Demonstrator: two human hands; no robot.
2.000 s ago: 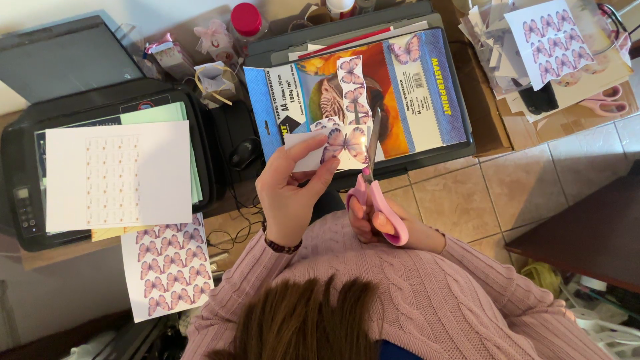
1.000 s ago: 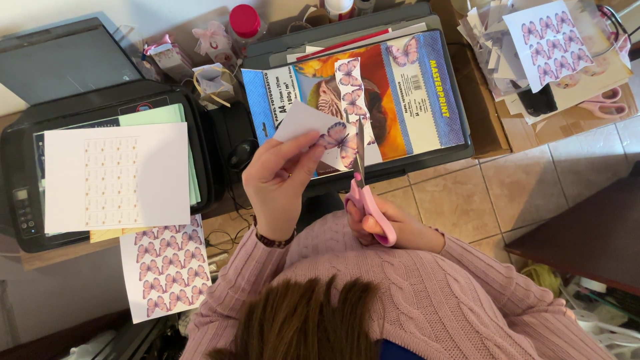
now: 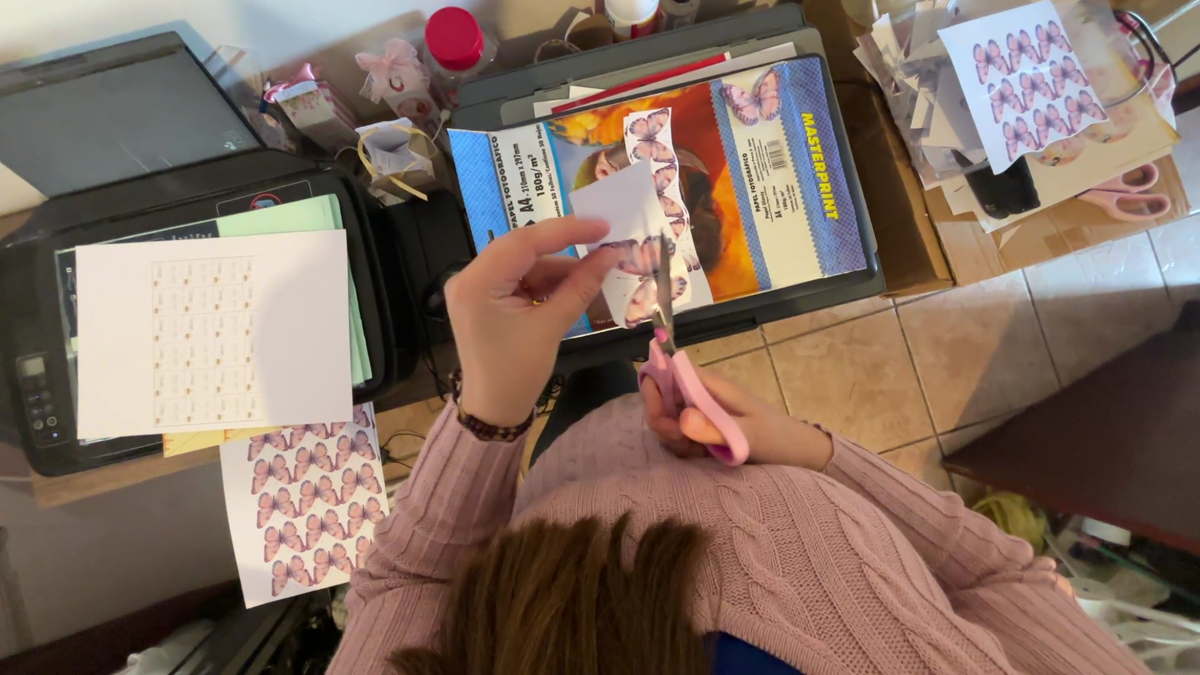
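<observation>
Between its thumb and fingertips my left hand (image 3: 530, 314) pinches a piece of white paper printed with a pink butterfly (image 3: 639, 258). My right hand (image 3: 698, 412) grips the pink handles of a pair of scissors (image 3: 698, 403), whose blades point up along the right side of the printed butterfly. Behind them, a strip of printed butterflies (image 3: 652, 141) lies on a photo paper pack (image 3: 792, 187). One cut-out butterfly (image 3: 752, 97) rests at the top right of that pack. Whether the blades are apart is hard to tell.
On the left, a black printer (image 3: 37, 347) bears a printed white sheet (image 3: 300, 328); a butterfly sheet (image 3: 309, 506) hangs below. Another butterfly sheet (image 3: 1036, 84), paper scraps (image 3: 905, 103) and second pink scissors (image 3: 1130, 192) sit at right. A red-lidded jar (image 3: 455, 39) and small paper bags (image 3: 394, 155) stand behind.
The paper in my left hand has been turned, its blank part now pointing up and a printed butterfly below it by the blades. The scissors have stayed in my right hand.
</observation>
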